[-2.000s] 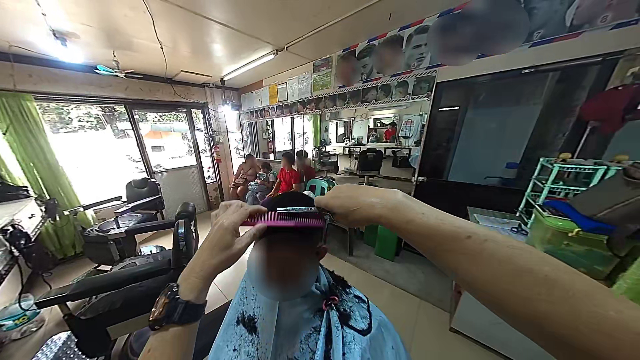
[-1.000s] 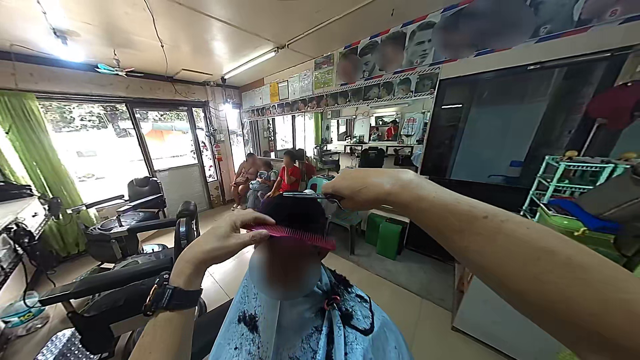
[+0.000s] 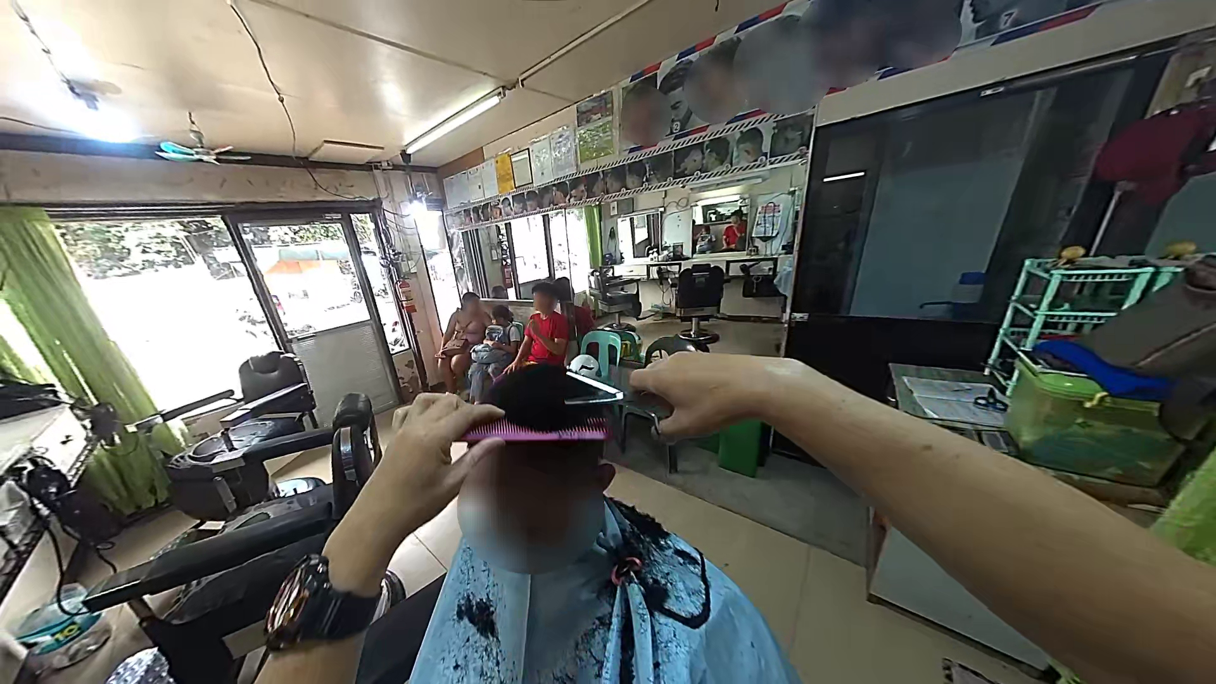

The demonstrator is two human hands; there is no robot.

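Observation:
A seated person with short dark hair (image 3: 537, 388) wears a light blue barber cape (image 3: 560, 627), strewn with dark hair clippings. My left hand (image 3: 437, 446), with a watch (image 3: 318, 603) on the wrist, pinches one end of a pink comb (image 3: 546, 434). The comb lies level across the front of the hair, teeth up. My right hand (image 3: 679, 389) holds haircutting scissors (image 3: 594, 388) at the right of the head; their blades are apart, just above the comb. Part of their handles is hidden by my fingers.
Black barber chairs (image 3: 271, 380) stand at left, one armrest (image 3: 204, 556) near my left forearm. Several people sit by the far wall. A green bin (image 3: 739, 448) is behind my right hand. At right are another pair of scissors (image 3: 991, 399) on a counter and a green plastic box (image 3: 1092, 418).
The comb was tilted on the hair a second ago and is now level. The scissors' blades have spread apart. The view has shifted little.

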